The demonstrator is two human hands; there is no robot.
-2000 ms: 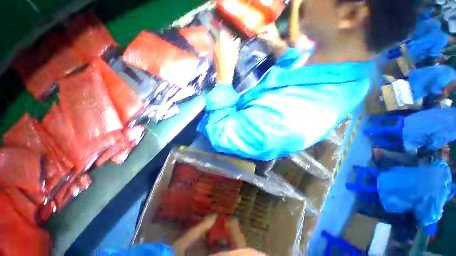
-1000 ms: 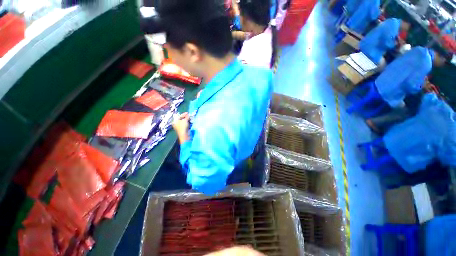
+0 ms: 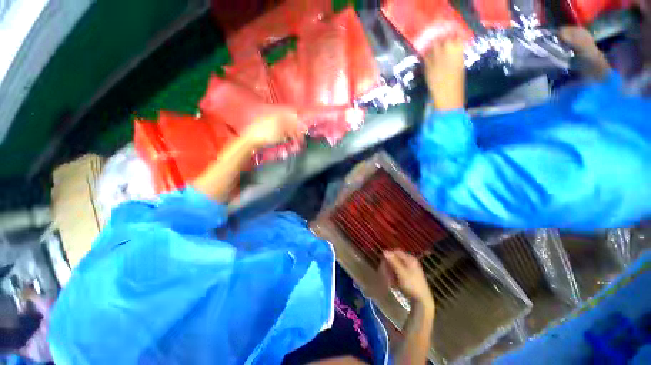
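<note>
Red bubble bags [image 3: 325, 68] lie overlapped along the green belt. My left hand [image 3: 275, 128] is on the near edge of the red bag pile; blur hides whether its fingers grip one. My right hand [image 3: 405, 274] is over the open carton [image 3: 475, 324], close to the divider slots, with its fingers bent. No bag shows clearly in it, and its fingertips are blurred. Red bags [image 3: 389, 210] fill the slots in the far part of the carton. The cardboard dividers [image 3: 446, 274] nearer the middle show bare slots.
A person in a blue smock [image 3: 528, 167] stands at the right, one hand on a red bag. More lined cartons [image 3: 525, 253] stand beside mine. At the left are brown cardboard sheets [image 3: 75, 207] and a crumpled clear bag [image 3: 125, 178]. A blue stool [image 3: 617, 335] is lower right.
The view has swung left along the belt. My left hand now shows at the red bags, and my right hand shows over the carton. The other person now reaches onto the belt.
</note>
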